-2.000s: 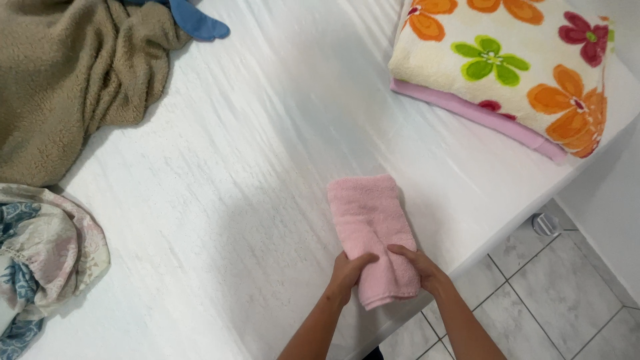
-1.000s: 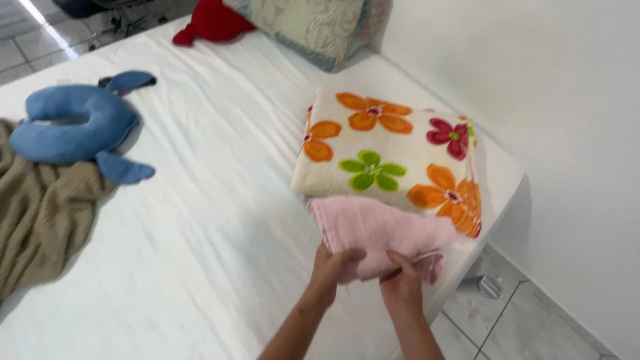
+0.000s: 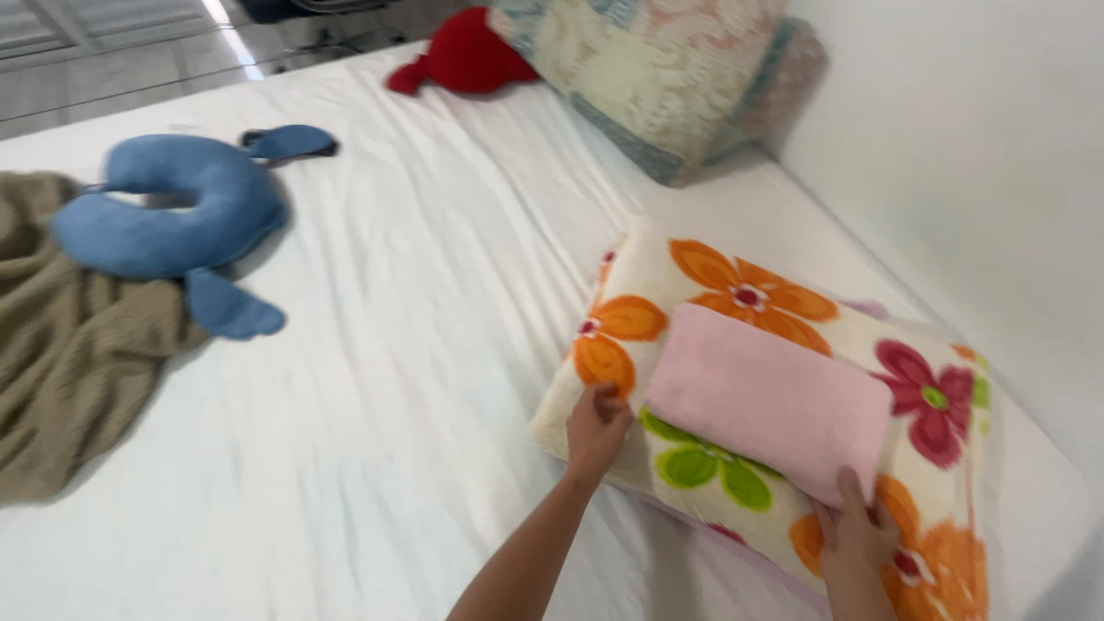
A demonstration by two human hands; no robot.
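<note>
A folded pink towel [image 3: 768, 401] lies flat on top of a folded cream blanket with orange, green and dark pink flowers [image 3: 621, 474]. At the towel's lower right corner, my right hand [image 3: 858, 526] touches its edge with the thumb on top; whether the fingers grip it cannot be told. My left hand [image 3: 598, 431] is just left of the towel, over the blanket's left part, with nothing seen in it and the fingers loosely bent. Pink fabric shows under the blanket's lower edge.
The bed's white sheet [image 3: 388, 388] spreads to the left. On it are a blue neck pillow [image 3: 172, 207], a blue eye mask [image 3: 293, 142], a brown fleece blanket [image 3: 95, 362], a red plush item [image 3: 474, 52] and a patterned pillow [image 3: 638, 78]. A white wall [image 3: 966, 155] borders the right side.
The pink towel, held in both hands before, now lies on the flowered blanket. My left hand has come off it. The view has shifted.
</note>
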